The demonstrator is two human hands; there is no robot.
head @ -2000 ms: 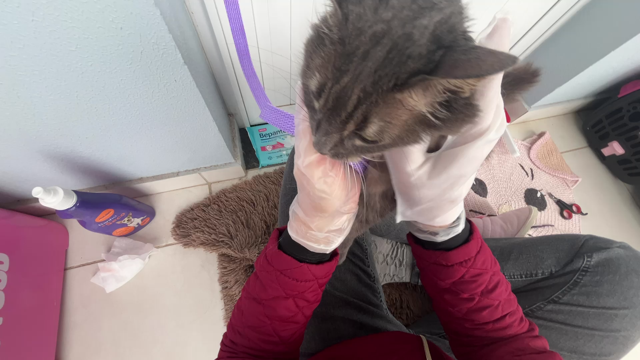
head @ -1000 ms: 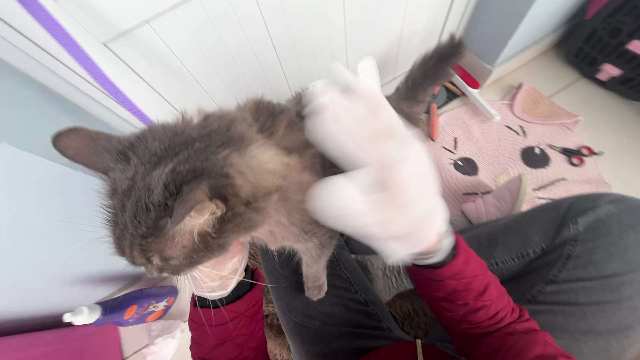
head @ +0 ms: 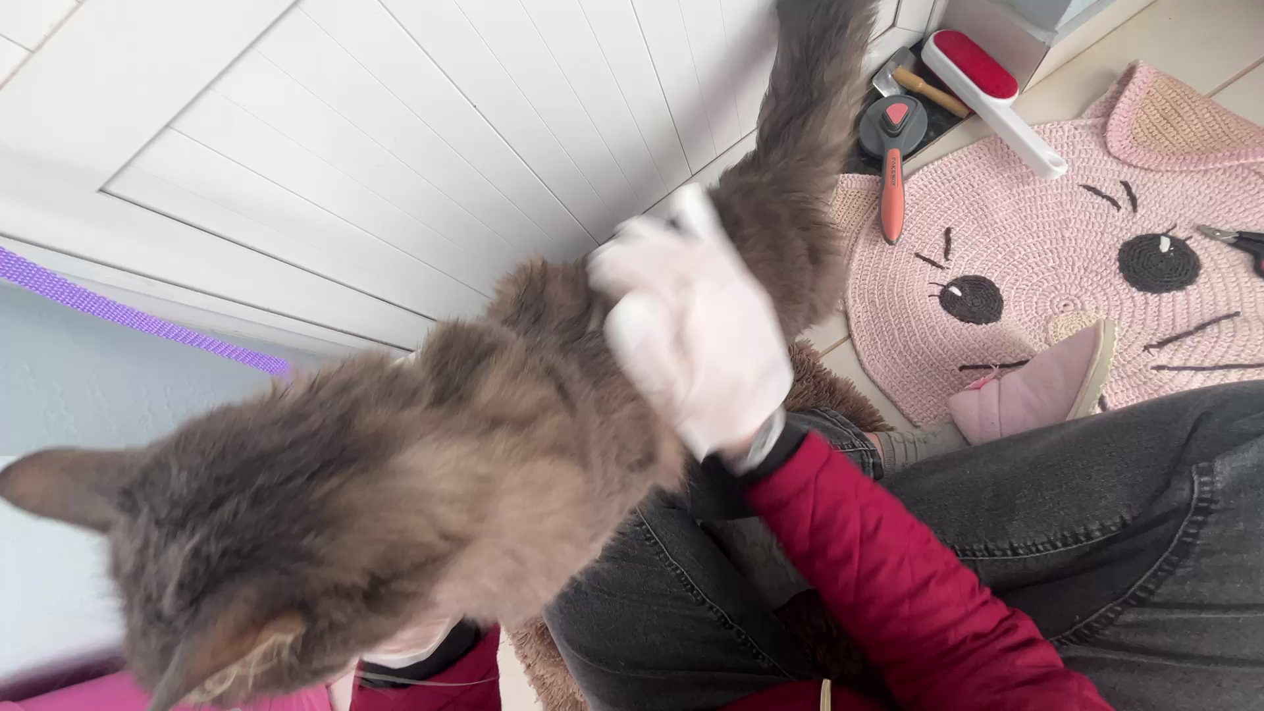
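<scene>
A long-haired grey-brown cat (head: 474, 444) stretches from the lower left to the top right, its head low at the left and its tail raised against a white panelled door. My right hand (head: 696, 326), in a pale thin glove, rests on the cat's back near the hindquarters; it is blurred, and whether its fingers grip the fur cannot be told. Most of my left hand (head: 410, 642), also gloved, is hidden beneath the cat's neck and chest, with only the part by the wrist showing. A purple strap (head: 138, 311) runs from the left edge to the cat's far side.
On the right lies a pink crocheted mat (head: 1057, 237) with scissors (head: 1234, 237) on it. Beside it are a grooming brush (head: 893, 148) with an orange handle and a red-and-white lint brush (head: 987, 89). A pink slipper (head: 1032, 385) sits near my jeans. Brown shaggy rug shows below.
My right hand has gone from beside the cat's head to its back. The cat has turned and stretched out leftward. My left hand, seen at its face earlier, is now mostly hidden under it.
</scene>
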